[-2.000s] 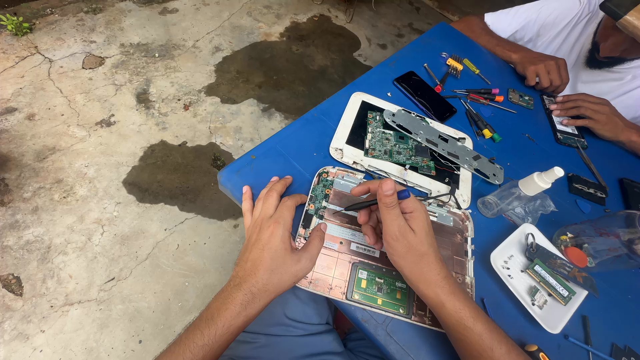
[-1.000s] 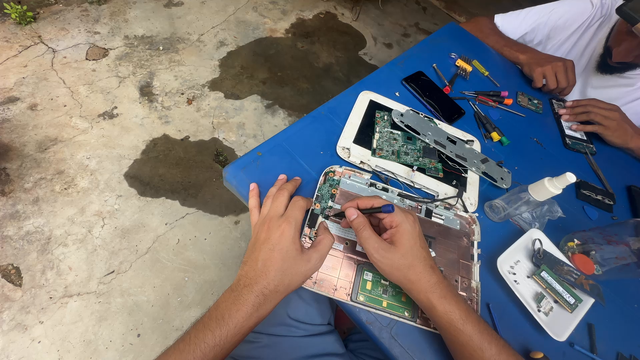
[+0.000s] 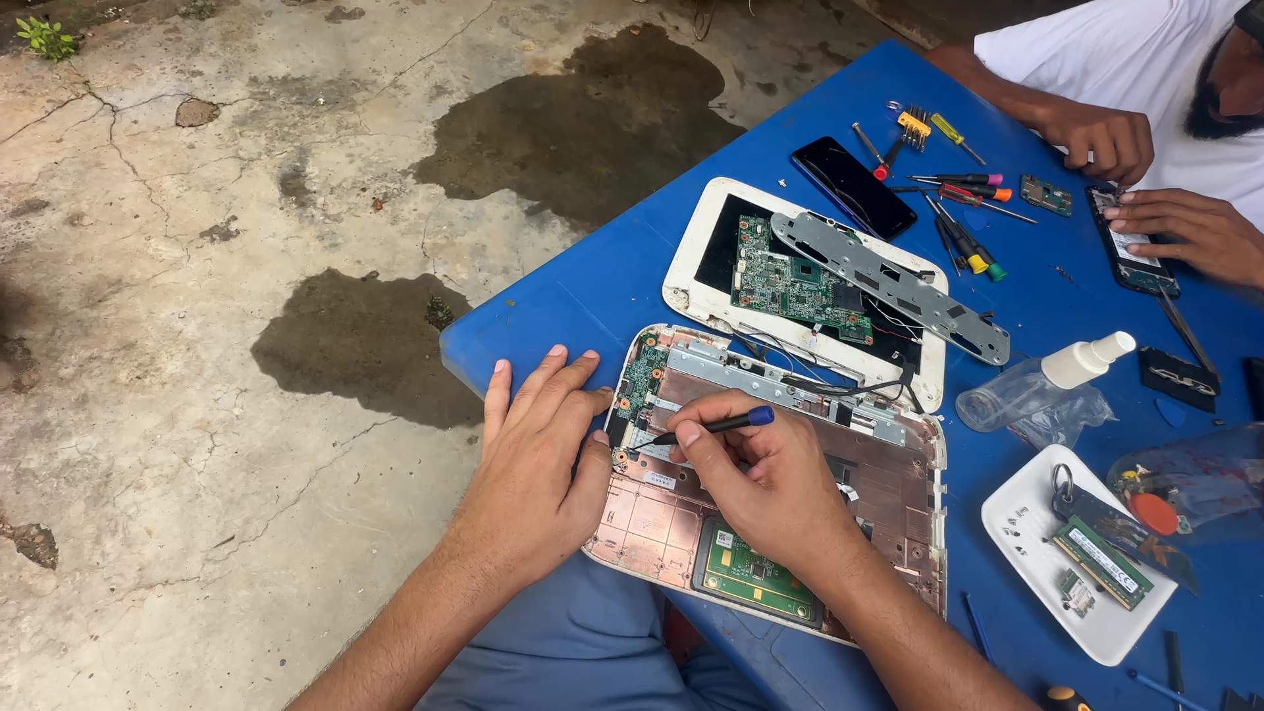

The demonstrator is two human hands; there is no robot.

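My right hand (image 3: pixel 765 474) grips a small screwdriver (image 3: pixel 731 423) with a blue end cap, its tip at the ribbon cable beside the small green circuit board (image 3: pixel 647 378) on the left of an opened laptop palm-rest shell (image 3: pixel 632 504). Against the shell's left edge rests my left hand (image 3: pixel 538 459), fingers spread, thumb over the edge. A green touchpad board (image 3: pixel 755 573) sits low in the shell, partly under my right wrist. Behind it lies the white-framed laptop lid (image 3: pixel 691 281), bearing a green motherboard (image 3: pixel 790 281) and a perforated metal bracket (image 3: pixel 889 286).
A smartphone (image 3: pixel 854 188) and several screwdrivers (image 3: pixel 973 193) lie behind the lid on the blue table (image 3: pixel 553 326). At right are a spray bottle (image 3: pixel 1037 385) and a white tray (image 3: pixel 1017 553) holding a memory module (image 3: pixel 1101 561) and screws. Across, a co-worker's hands (image 3: pixel 1185 227) touch an opened phone.
The screwdriver's tip has moved down the left side of the shell since one second ago. My left hand stays at the shell's left edge.
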